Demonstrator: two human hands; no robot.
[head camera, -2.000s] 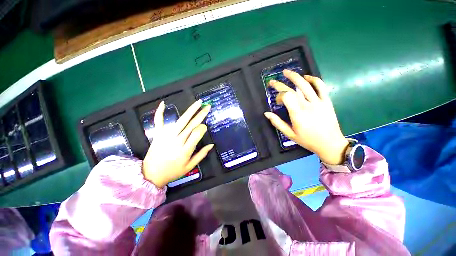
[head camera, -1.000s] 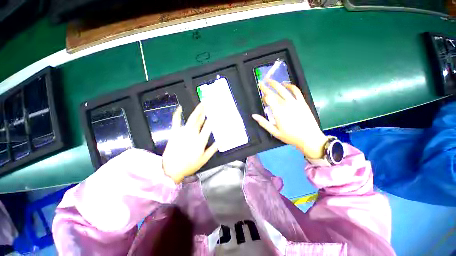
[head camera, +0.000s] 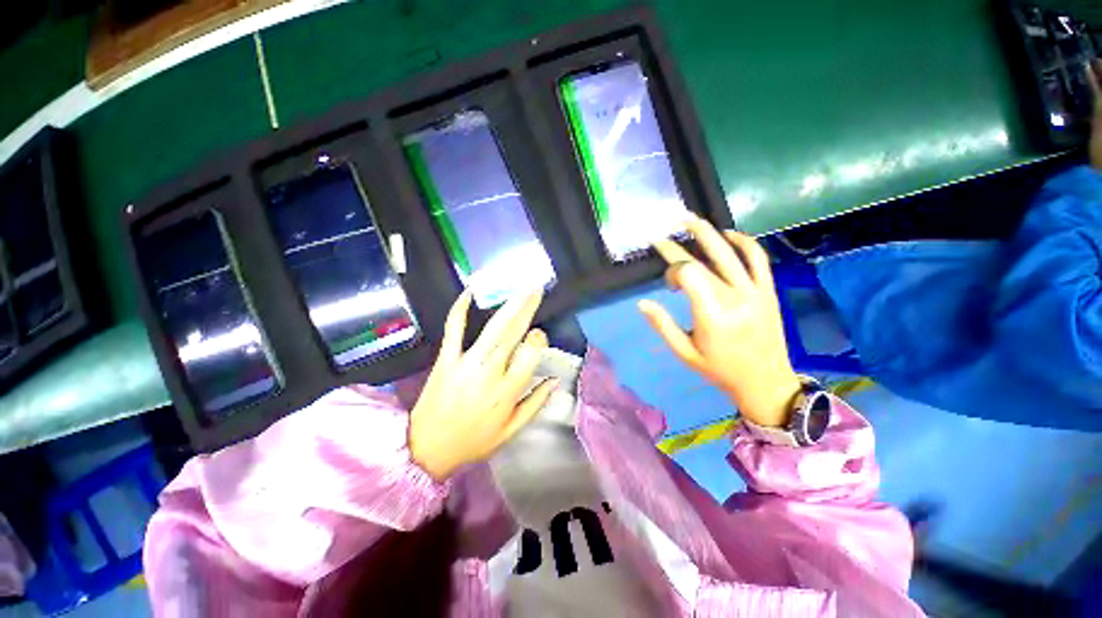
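Observation:
A black foam tray (head camera: 388, 181) holds several smartphones face up, side by side. The right-end smartphone (head camera: 626, 157) and the smartphone beside it (head camera: 480, 199) show pale screens with a green band down the left edge. The second smartphone from the left (head camera: 338, 260) is dark with small red and green bars at its bottom. The left-end smartphone (head camera: 208, 308) is dark with glare. My left hand (head camera: 483, 386) is bare, fingertips at the bottom of the third phone. My right hand (head camera: 725, 308) is bare, fingertips at the bottom edge of the right-end phone. Neither hand holds anything.
The tray lies on a green workbench (head camera: 834, 109). Another black tray (head camera: 67, 260) is at the far left, and one (head camera: 1033, 73) at the far right. A person's blue sleeve (head camera: 979, 296) is at the right. A blue stool (head camera: 91, 519) stands at lower left. A wooden board is at top left.
Both hands have moved from higher on the screens to the bottom ends of the two right phones. Those screens went from text menus to pale with green bands. The tray sits higher in view.

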